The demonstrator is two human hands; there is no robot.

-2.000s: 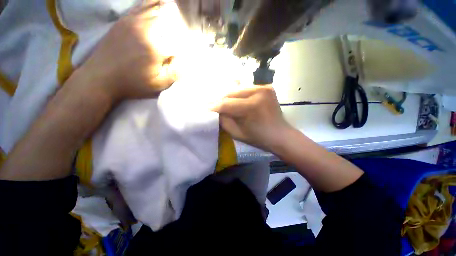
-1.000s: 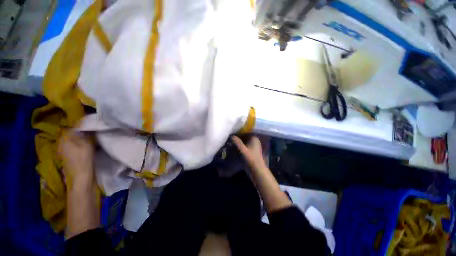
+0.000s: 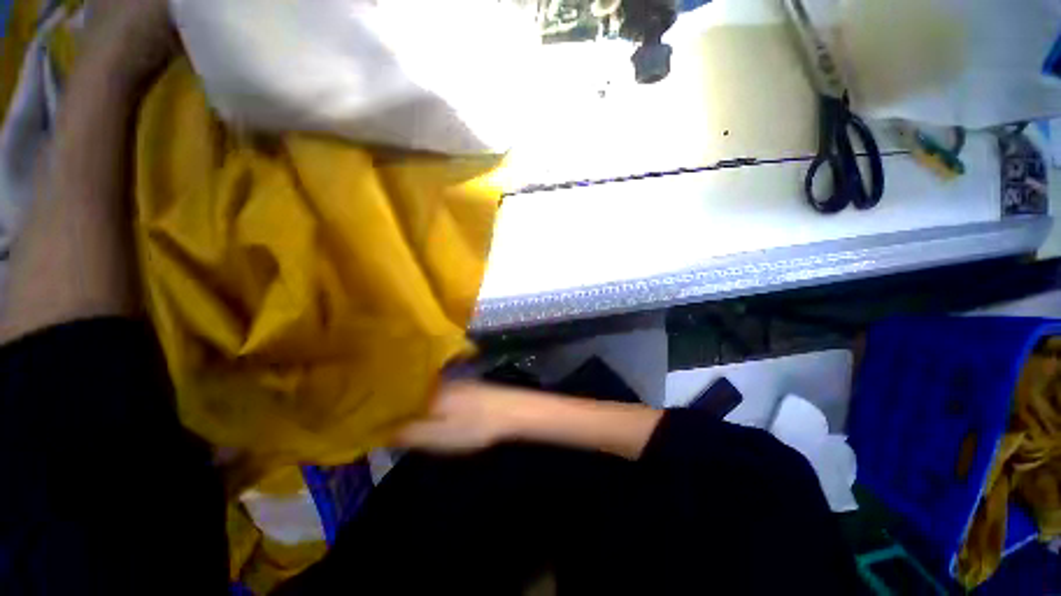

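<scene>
A garment with mustard-yellow outer fabric (image 3: 314,268) hangs over the table's front edge, left of the needle. Its pale inner side (image 3: 337,82) lies above the yellow part. My right hand (image 3: 460,417) is blurred and holds the lower edge of the yellow fabric below the table edge. My left hand (image 3: 134,29) is at the top left by the fabric, its fingers hidden, so its grip cannot be told. The metal parts under the machine head (image 3: 652,47) show at the top, partly lost in glare.
Black-handled shears (image 3: 844,157) and small snips (image 3: 934,151) lie right of the needle. Below the table are a smartphone (image 3: 717,398), white pieces (image 3: 814,442) and a blue basket (image 3: 919,408) with yellow pieces. Another blue basket (image 3: 340,495) shows at lower left.
The garment's yellow side now faces up where the pale side showed before. My left hand has moved up to the top left. My right hand has moved left and down onto the yellow fabric.
</scene>
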